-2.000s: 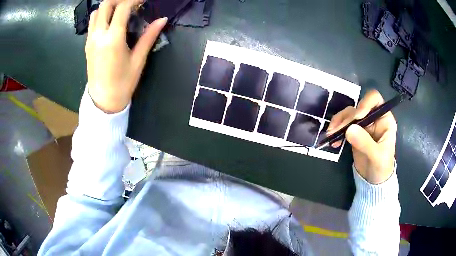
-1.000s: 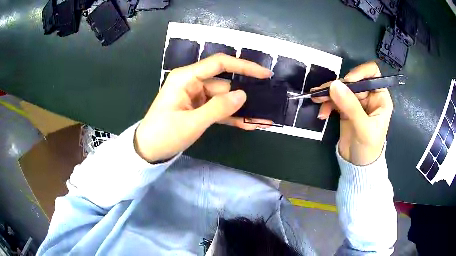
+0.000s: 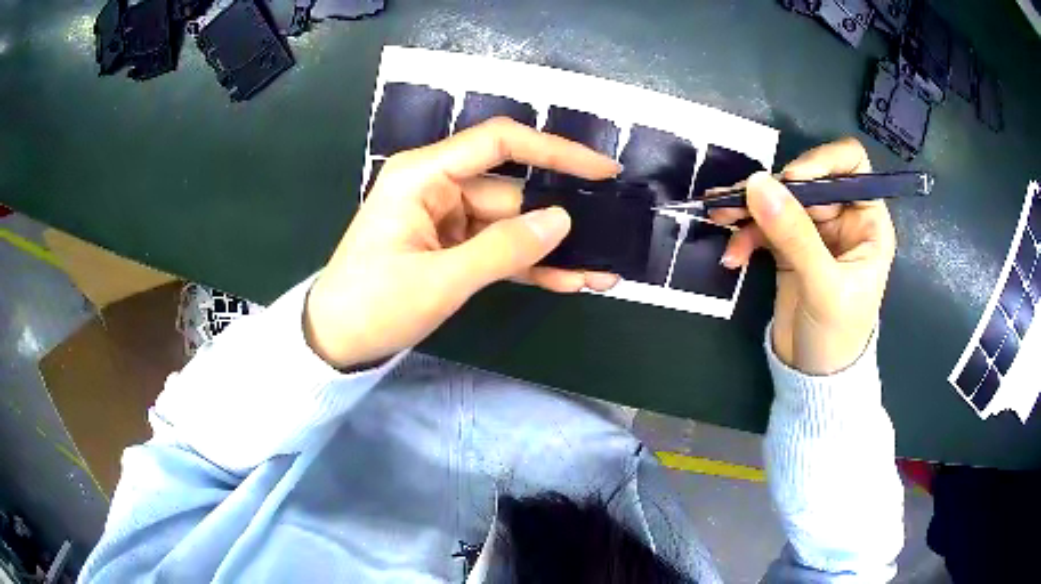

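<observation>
My left hand [image 3: 440,245] holds a black plastic housing [image 3: 599,228] between thumb and fingers, over the release liner sheet [image 3: 582,86]. My right hand [image 3: 824,245] holds black tweezers [image 3: 845,188] like a pen. The pale tweezer tips are at the housing's right edge. I cannot tell whether the tips hold anything, or where a pad ends and the housing begins. The white sheet carries two rows of black pads; both hands and the housing hide part of it, mostly the lower row.
Loose black housings [image 3: 245,48] lie at upper left. More housings [image 3: 900,105] lie at upper right. A spare sticker sheet [image 3: 1005,331] is at the far right edge. White scraps [image 3: 206,317] and a brown cardboard box [image 3: 120,371] are below the table edge at left.
My left hand has come from the upper left pile with a housing and is over the sheet. My right hand's tweezers moved from the sheet's lower right to the housing's edge.
</observation>
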